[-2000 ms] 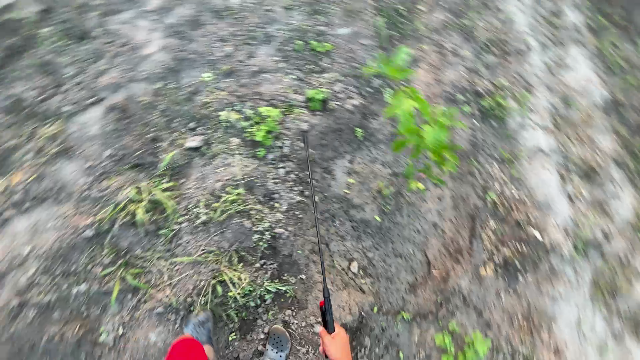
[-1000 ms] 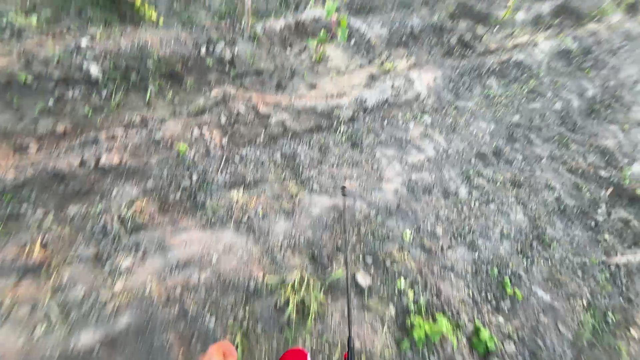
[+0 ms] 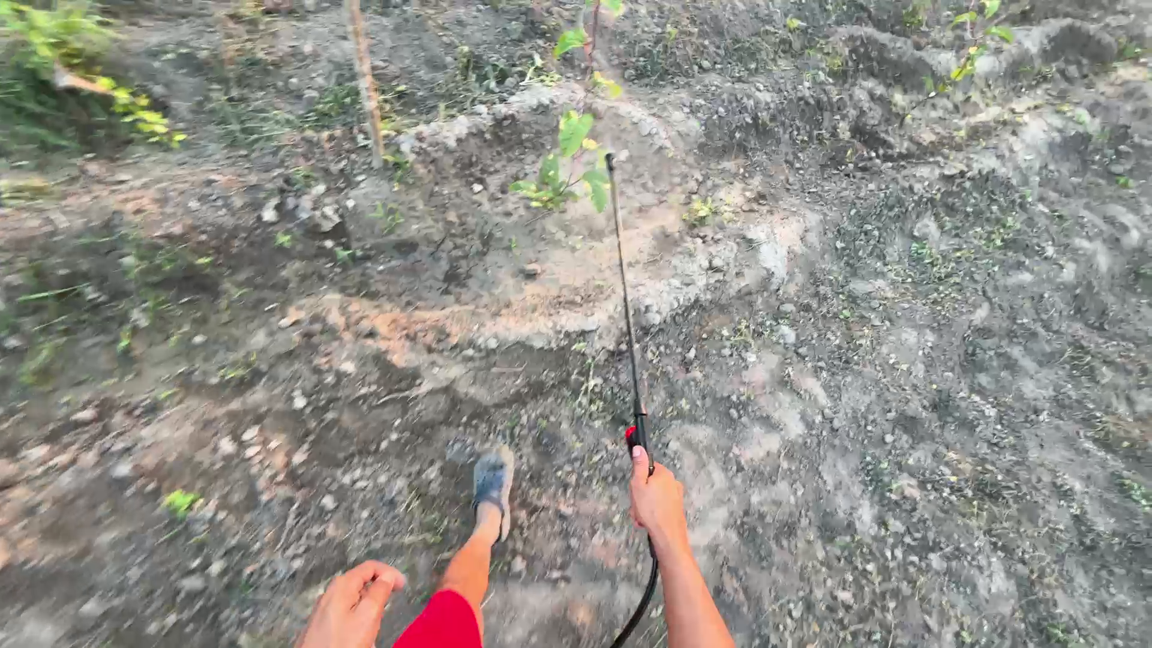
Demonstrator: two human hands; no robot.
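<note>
My right hand (image 3: 657, 499) is closed around the black handle of a sprayer wand (image 3: 627, 315), whose trigger part is red. The thin lance points forward, its nozzle just right of a leafy young plant (image 3: 571, 166); whether they touch I cannot tell. From the handle a black hose (image 3: 644, 594) runs down past my wrist and out of view. My left hand (image 3: 354, 605) is low in the view, fingers loosely bent, with nothing seen in it. Between the hands a foot in a grey clog (image 3: 493, 481) is on the soil, below red shorts (image 3: 443, 623).
A thin upright stake or stem (image 3: 364, 81) stands at the upper left, near a green bush (image 3: 54, 90). Another seedling (image 3: 970, 54) grows at the upper right. Low soil ridges (image 3: 540, 319), stones and small weeds mark the uneven ground.
The view has swung considerably. My right hand and the wand's handle now show fully, where one second ago mostly the lance was seen. More of my left hand shows than one second ago.
</note>
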